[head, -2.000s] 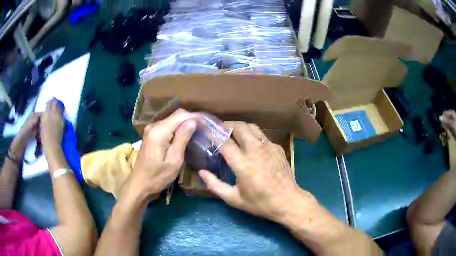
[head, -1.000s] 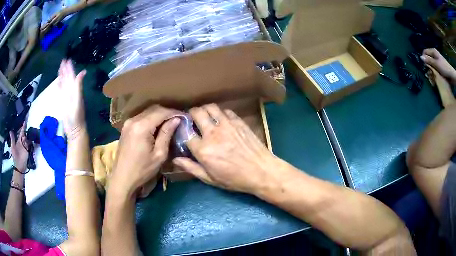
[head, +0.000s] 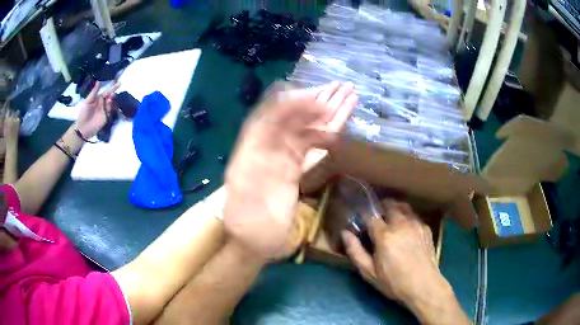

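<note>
My right hand (head: 404, 254) is low over the small open mailer box (head: 439, 238), its fingers around a clear bag (head: 356, 206) with a dark unit inside. The fingers partly hide the unit. My left hand (head: 267, 174) is raised left of the bag, blurred, with nothing visible in it. It overlaps a neighbour's arm, so where the fingers of each hand end is hard to tell. The yellow cloth (head: 305, 222) shows partly between my left hand and the box.
A tray carton of clear bags (head: 394, 76) stands behind the mailer box. Another open mailer box (head: 544, 209) holds a blue card (head: 507, 219) at right. A pink-sleeved neighbour's arm (head: 168, 263) reaches in from the left, near a blue cloth (head: 152, 152) and white board (head: 181, 76).
The view has swung left, so the boxes appear farther right. My left hand has come off the bag and risen; my right hand stays at it. The neighbour's arm now reaches toward my work.
</note>
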